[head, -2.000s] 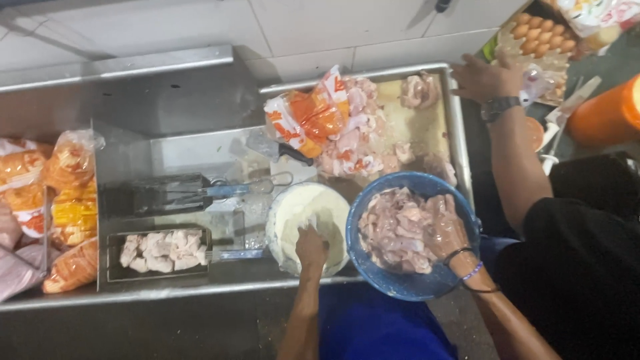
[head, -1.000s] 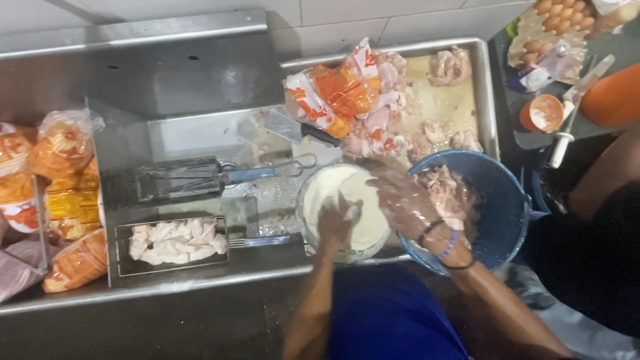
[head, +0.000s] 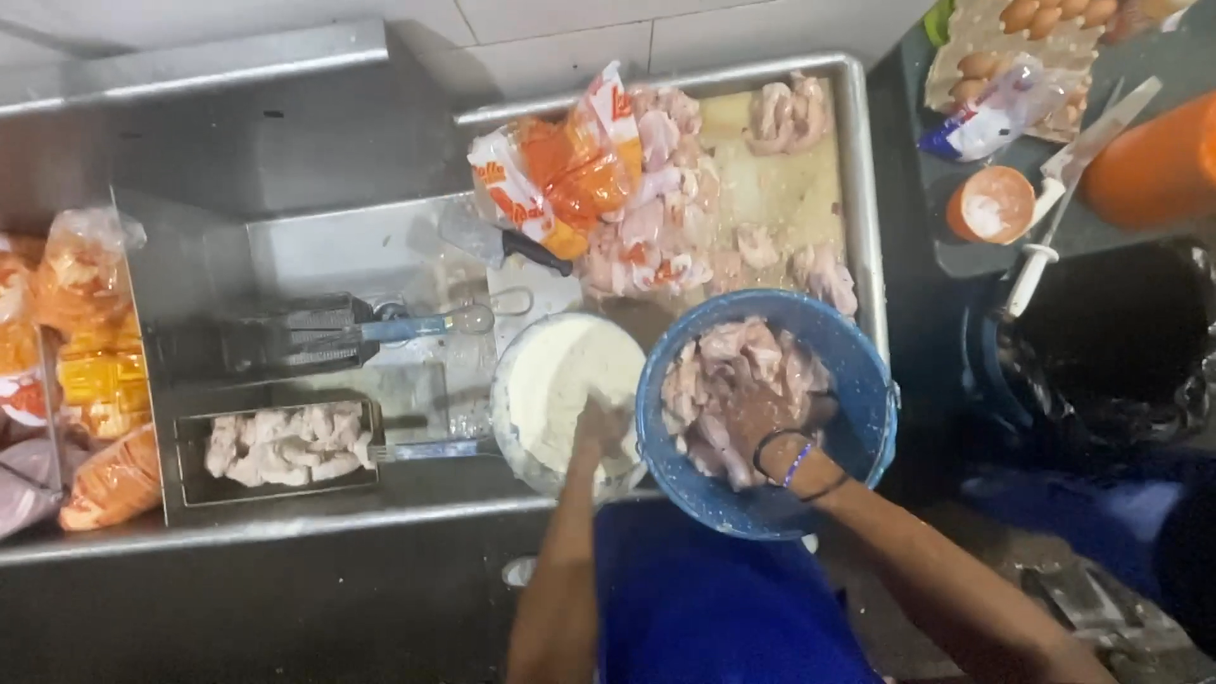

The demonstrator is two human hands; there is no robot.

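Note:
My left hand (head: 600, 429) dips into a white tub (head: 508, 366) of pale, creamy batter (head: 560, 370); its fingers are blurred and partly sunk in it. My right hand (head: 768, 418), with bands at the wrist, reaches into a blue bucket (head: 860, 418) among raw chicken pieces (head: 741, 347); its fingers are hidden, so its grip does not show. Left of the tub, a wire fryer basket (head: 380, 418) holds pale coated pieces (head: 285, 445), with its blue handle pointing to the tub. Another dark basket (head: 318, 332) lies behind it.
Orange-and-white plastic bags (head: 560, 171), a dark-handled scraper (head: 532, 252) and more raw chicken (head: 655, 214) lie in the metal tray (head: 860, 171). Bagged goods (head: 95, 361) fill the left compartment. At right are eggs (head: 1040, 14), a knife (head: 1102, 128), an orange cup (head: 991, 204) and an orange container (head: 1159, 166).
My right hand has gone from beside the batter tub back into the blue bucket. My left hand stays at the batter. Another person's arm, seen at the upper right two seconds ago, has left that spot.

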